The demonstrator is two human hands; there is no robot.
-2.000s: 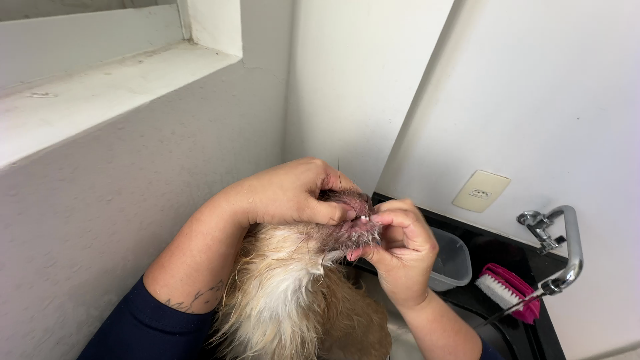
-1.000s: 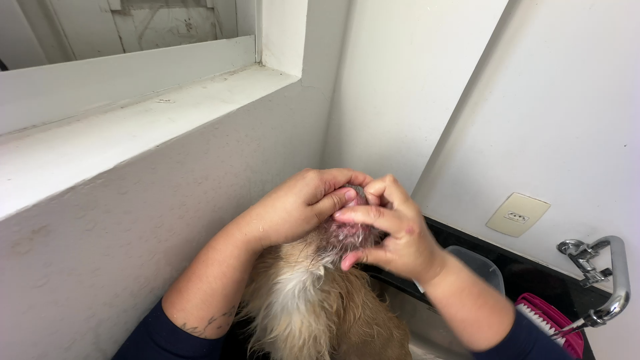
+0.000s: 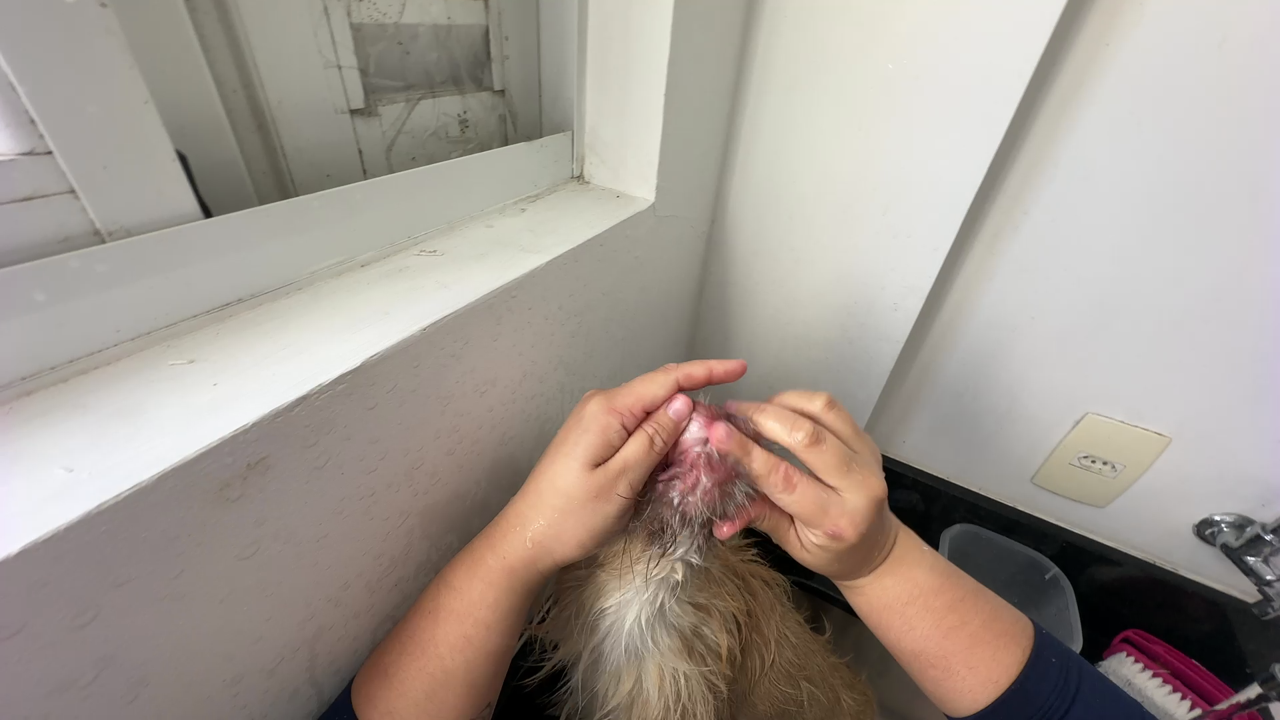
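Observation:
A wet, long-haired dog [image 3: 680,620] with tan and white fur is at the bottom centre, seen from above. Its pink-skinned, thinly furred part [image 3: 700,475] lies between my hands; which body part it is I cannot tell. My left hand [image 3: 630,460] holds it from the left, thumb on top, index finger stretched out, the other fingers hidden. On the right side, my right hand [image 3: 810,470] has its fingers spread and bent, with fingertips at the pink skin and the thumb lower down. Some of its fingers are blurred.
A white window ledge [image 3: 420,270] runs along the left wall. At the right are a wall socket [image 3: 1100,460], a chrome tap [image 3: 1245,550], a clear plastic tub [image 3: 1015,580] and a pink brush with white bristles [image 3: 1165,680] on a black counter [image 3: 930,500].
The right fingers, pinched at the pink part two seconds ago, have spread apart. The left index finger is now stretched out. The view has swung left and up.

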